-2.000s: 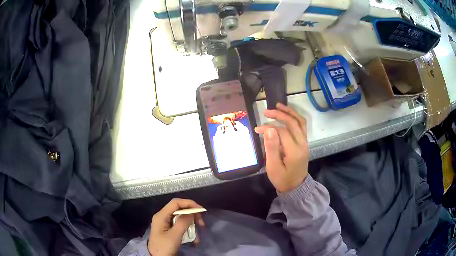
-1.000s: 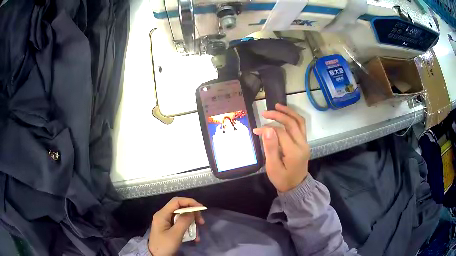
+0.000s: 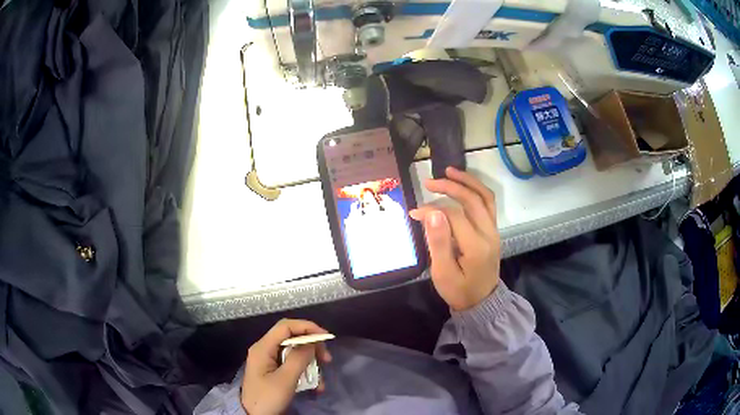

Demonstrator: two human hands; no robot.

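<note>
The smartphone [image 3: 375,219] in a black case lies face up on the table's front part, its screen lit. My right hand [image 3: 464,243] is beside its right edge, fingers apart and holding nothing, the fingertips close to the case. My left hand [image 3: 280,369] is below the table edge over my lap and holds the white earbud case [image 3: 308,371] with its lid flipped open. The fingers hide part of the case, and its inside cannot be seen.
The white sewing machine [image 3: 519,32] spans the back. Dark fabric pieces [image 3: 442,138] lie behind the phone. A blue plastic container [image 3: 548,132] and an open cardboard box [image 3: 637,130] stand at right. Dark garments [image 3: 89,186] fill the left; dark grey fabric [image 3: 600,300] hangs at lower right.
</note>
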